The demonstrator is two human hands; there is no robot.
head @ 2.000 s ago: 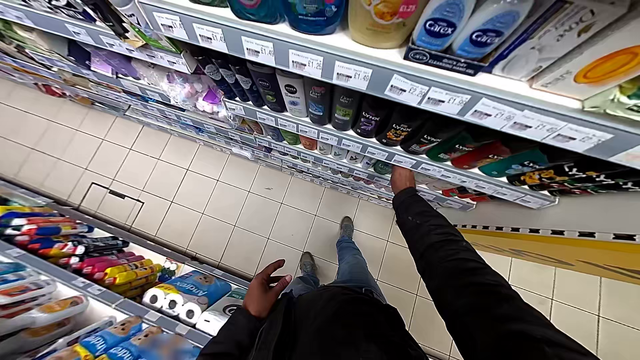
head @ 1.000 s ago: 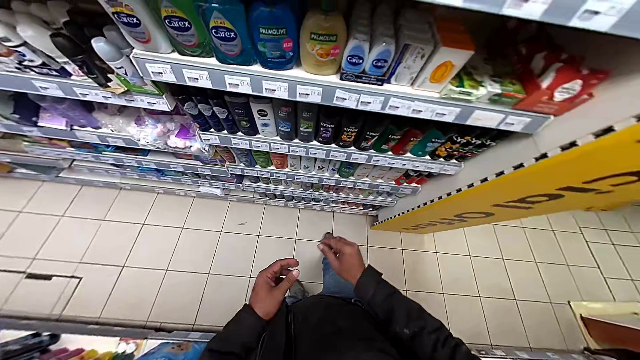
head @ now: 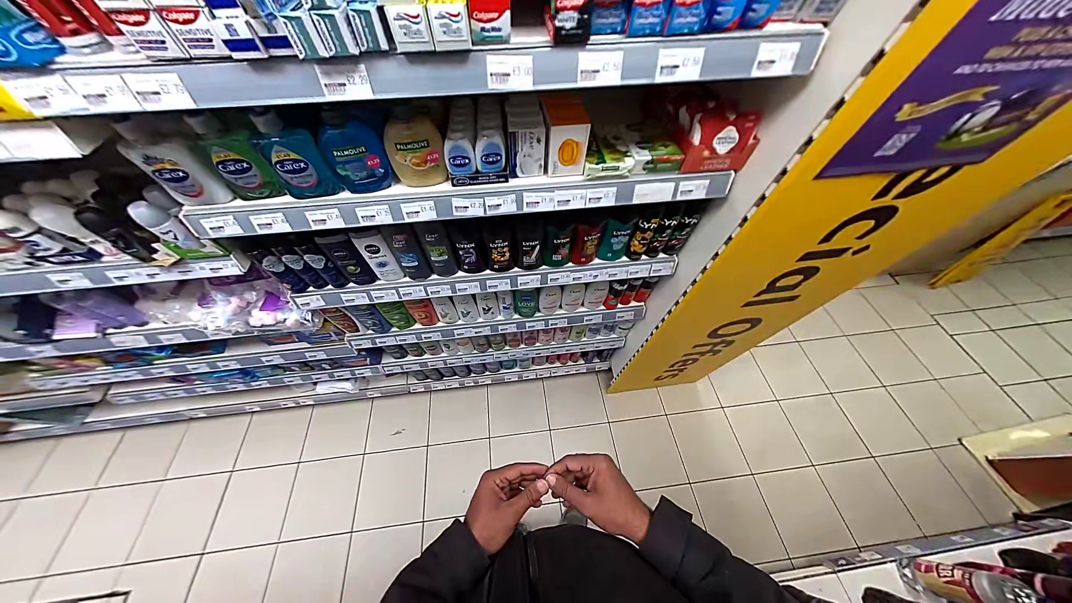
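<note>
Low in the view, in front of my dark jacket, my left hand [head: 506, 504] and my right hand [head: 600, 496] meet at their fingertips. The thumbs and index fingers of both are bent together. Whether something small is pinched between them cannot be told. Both hands are above the tiled floor [head: 394, 477], well apart from the shelves. Beyond them a shelf unit holds Lynx and Nivea bottles [head: 375, 255], with Carex and Palmolive pump bottles [head: 412, 144] one shelf higher.
Boxes of Colgate toothpaste [head: 490, 21] stand on the top visible shelf. A yellow offers panel [head: 754, 285] covers the shelf unit's right end. Another shelf with bottles [head: 963, 579] lies at the lower right. Bagged goods [head: 251, 306] fill shelves at the left.
My right hand was at the shelf edge two seconds ago, then came back to my left hand. The fingertips of both have come together. The view has swung up and to the right.
</note>
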